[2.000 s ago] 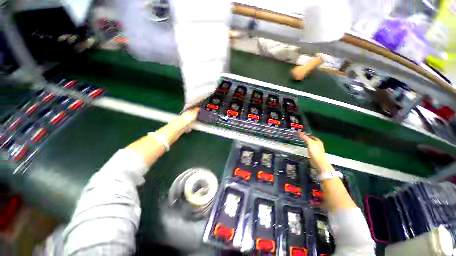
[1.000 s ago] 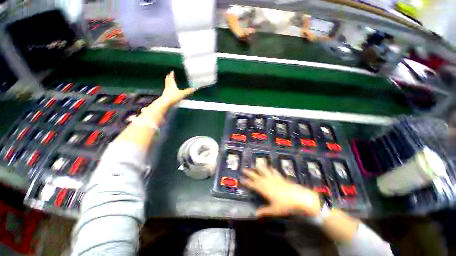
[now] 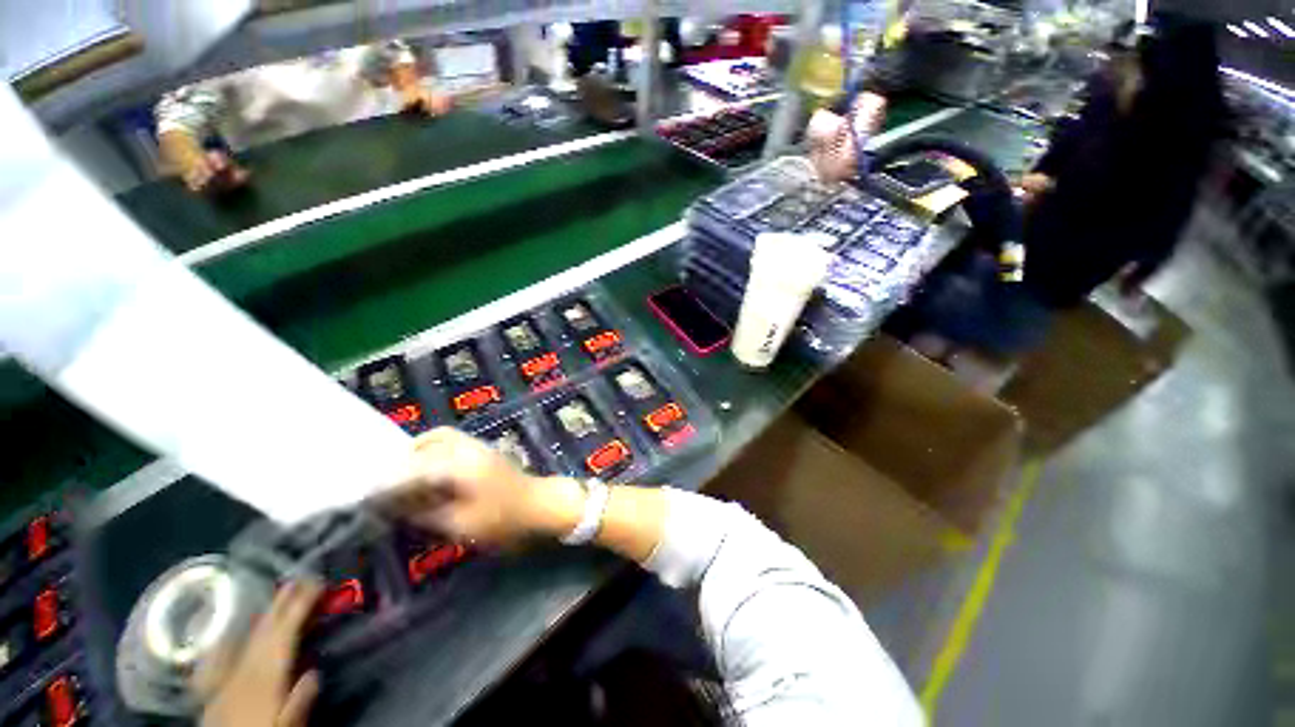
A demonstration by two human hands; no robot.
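Observation:
A clear tray [image 3: 696,426] holds black units with red-orange ends, such as one [image 3: 636,386] at its right end. My right hand [image 3: 476,490] is over the tray's left part, fingers bent and pointing left beside the end of a wide white strip [image 3: 213,376]. Whether it grips anything is unclear. My left hand [image 3: 260,668] is blurred at the bottom edge, its fingers apart, beside a white roll [image 3: 189,625]. The strip hangs in from the upper left and hides part of the tray.
Another tray with red-ended units [image 3: 47,614] is at lower left. A dark phone with a pink edge [image 3: 689,320], a cream tumbler [image 3: 778,301] and stacked clear trays [image 3: 852,242] are to the right. Brown boxes [image 3: 916,433] stand below the bench edge. A person in dark clothes [image 3: 1136,156] is at upper right.
The view has swung right. My left hand has come down from near the strip's end to beside the roll. My right hand is now beside the strip's end over the tray.

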